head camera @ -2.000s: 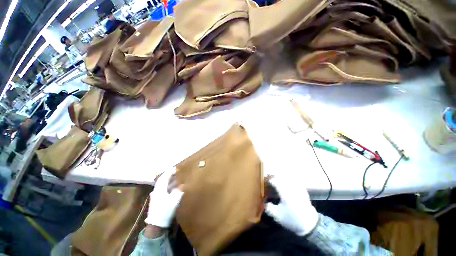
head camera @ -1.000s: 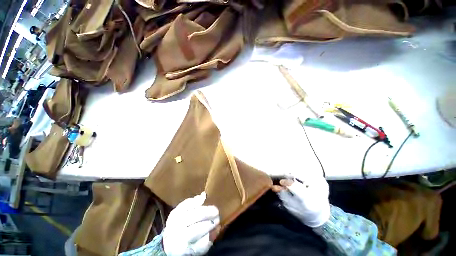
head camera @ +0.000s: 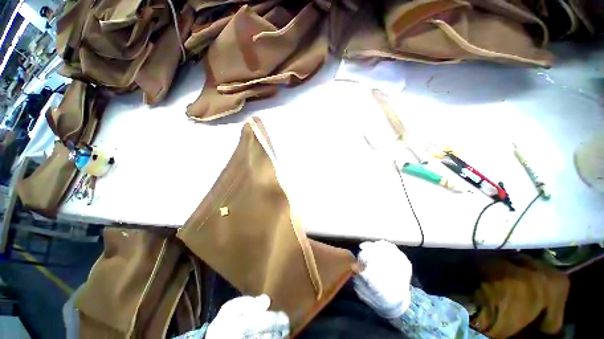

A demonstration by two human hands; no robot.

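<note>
A brown bag body (head camera: 248, 225) lies across the table's front edge and the wearer's lap, with a small pale label (head camera: 224, 211) on its front and a pale edge strip folded down its right side. My left hand (head camera: 248, 319), in a white glove, is at the bag's lower edge, partly cut off by the picture's bottom; its fingertips are not clear. My right hand (head camera: 384, 278), in a white glove, is closed on the bag's right corner.
Brown bags are piled on the white table (head camera: 318, 159) at the back. A green-handled tool (head camera: 424, 173), red-and-black tool (head camera: 473, 175), pen-like tool (head camera: 530, 171) and pale wooden handle (head camera: 389, 114) lie right. A dispenser pot (head camera: 99, 161) stands left. More bags (head camera: 122, 278) hang lower left.
The bag first turned and its right edge folded over. Since then my left hand has moved down and my right hand slightly left and down, with the bag shifting slightly left.
</note>
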